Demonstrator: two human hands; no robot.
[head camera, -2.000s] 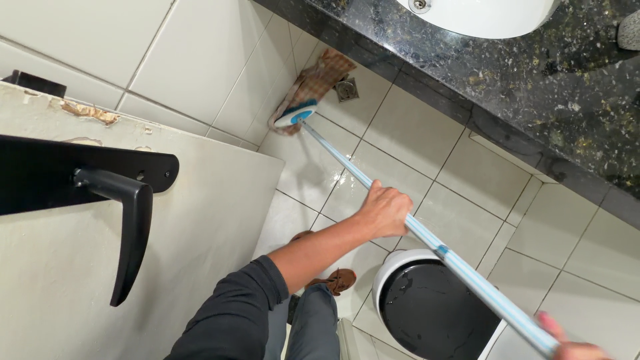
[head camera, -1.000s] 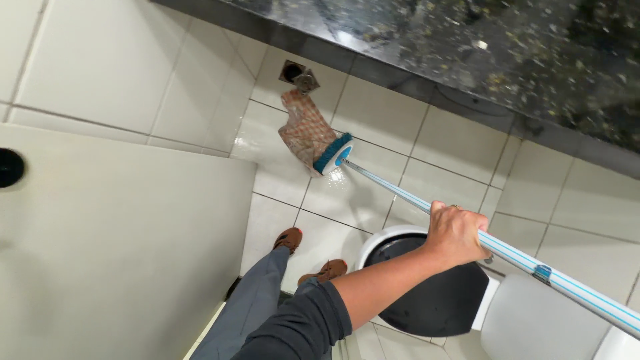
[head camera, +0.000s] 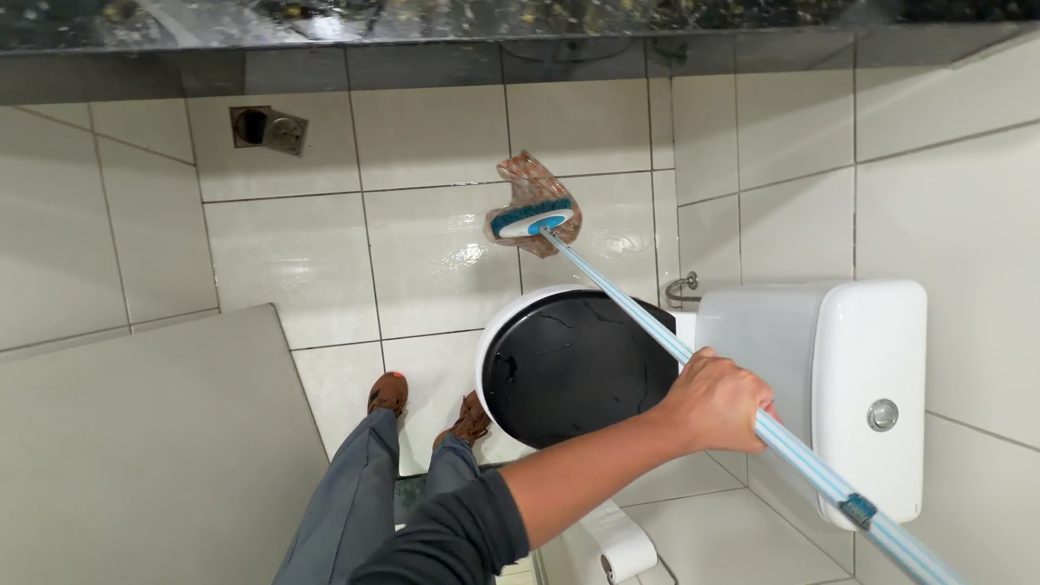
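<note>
My left hand (head camera: 719, 402) is closed around the pale blue-and-white striped broom handle (head camera: 638, 313), which crosses over the toilet. At its far end the push broom head (head camera: 532, 222), white and blue with teal bristles, rests on a wet checkered cloth (head camera: 532, 183) spread on the tiles. Part of the cloth shows on both sides of the head. My right hand is out of view; the handle runs off the lower right edge.
A toilet with a black lid (head camera: 581, 366) and white cistern (head camera: 873, 390) stands at right. A floor drain (head camera: 248, 127) has its metal cover (head camera: 285, 132) shifted aside. The granite counter (head camera: 487, 20) borders the top, a door panel (head camera: 154, 455) the lower left. A paper roll (head camera: 630, 556) lies low.
The broom head and cloth have moved from beside the drain, along the floor to the right, to in front of the toilet. The view has shifted too. My right hand has left the view.
</note>
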